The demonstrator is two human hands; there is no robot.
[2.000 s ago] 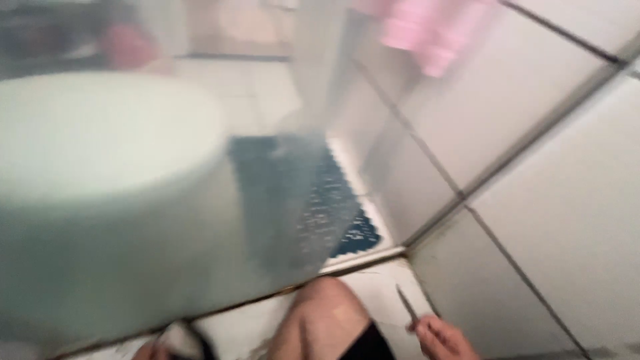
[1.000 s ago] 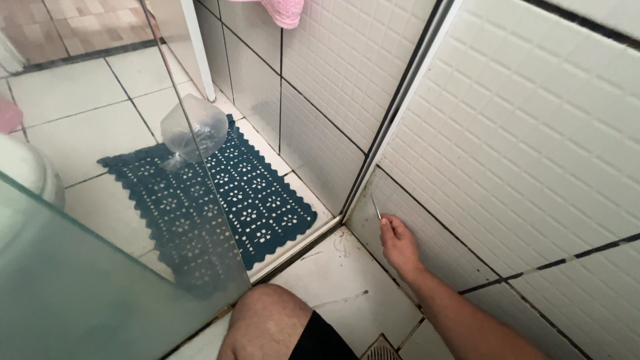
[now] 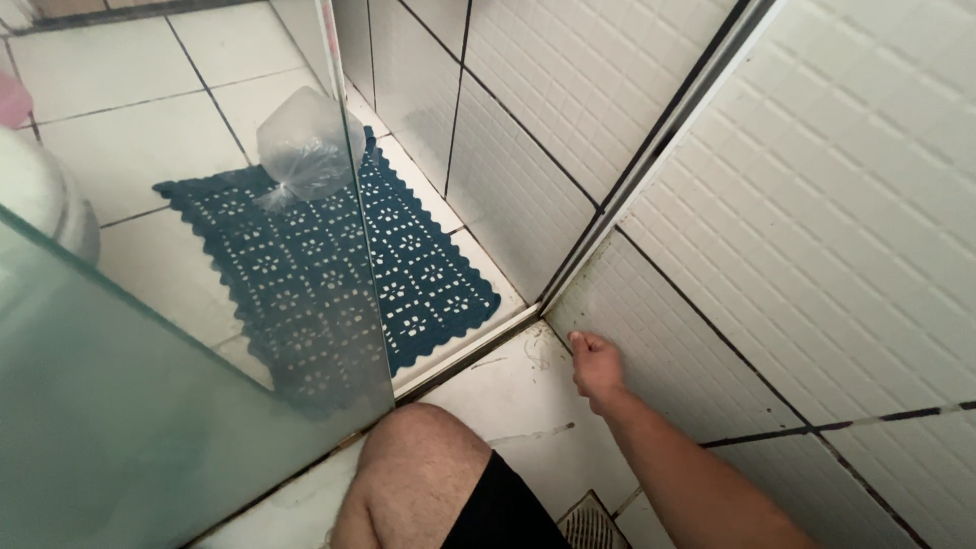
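Observation:
My right hand is low at the right, by the corner where the white tiled wall meets the shower floor. Its fingers are curled closed, with the thumb side toward the dark wall-floor joint. The thin pointed tool seen in this hand a second ago is hidden now. Brownish marks and loose bits of dirt lie on the floor just left of the hand, near the metal door track. My left hand is out of view.
A frosted glass panel stands at the left. Beyond the track are a blue openwork mat and a clear plastic bag. My bare knee is at the bottom, beside a floor drain grate.
My right hand has moved down the wall to the wall-floor joint. The thin tool, visible pointing up from it earlier, no longer shows. The view has shifted since the first frame.

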